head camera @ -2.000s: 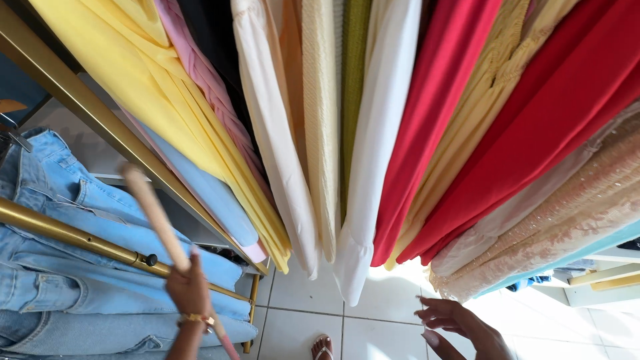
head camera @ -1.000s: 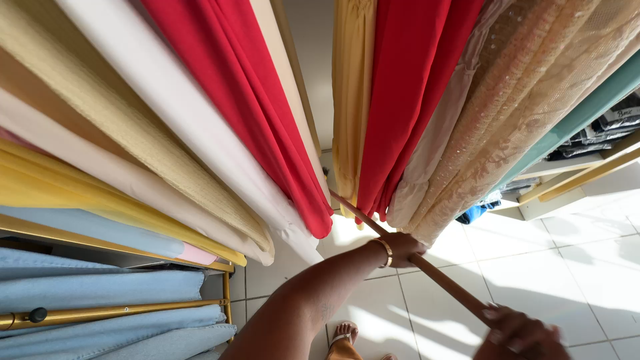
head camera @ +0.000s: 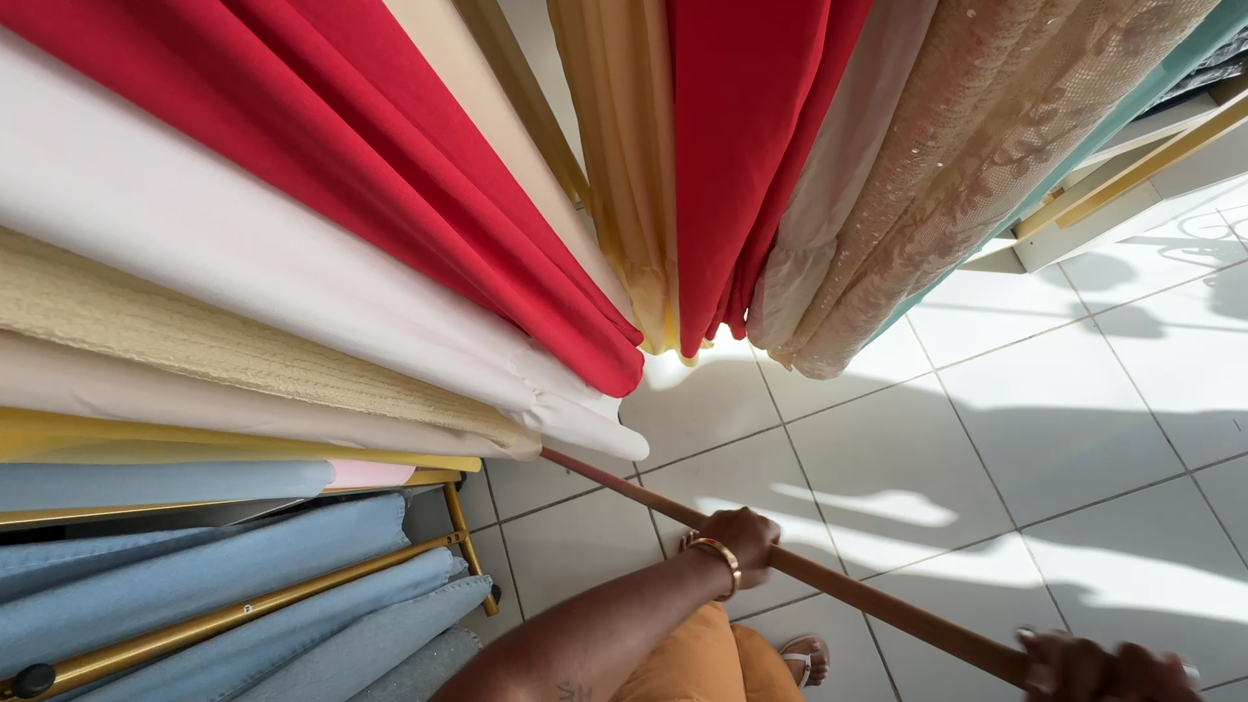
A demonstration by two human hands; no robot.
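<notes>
My left hand (head camera: 743, 542), with a gold bracelet at the wrist, is closed around the middle of a long wooden pole (head camera: 887, 609). At the lower right edge my right hand (head camera: 1102, 671), somewhat blurred, grips the pole's near end. The pole slants up to the left over the tiled floor, and its far end is hidden beneath the hems of hanging garments. Above it hang a white garment (head camera: 292, 244), a red one (head camera: 468, 234), a yellow one (head camera: 629, 146), another red one (head camera: 746, 146) and a beaded lace one (head camera: 936, 185).
A gold metal rack (head camera: 244, 609) with hanging denim garments (head camera: 195, 565) stands at the lower left. White shelving with a wooden edge (head camera: 1150, 171) is at the upper right. White floor tiles (head camera: 1053, 419) lie below, and a sandalled foot (head camera: 805, 663) shows at the bottom.
Two seconds ago only my left hand held the pole, at the left by the denim, and my right hand was free. Now both hands grip it. The view has swung right.
</notes>
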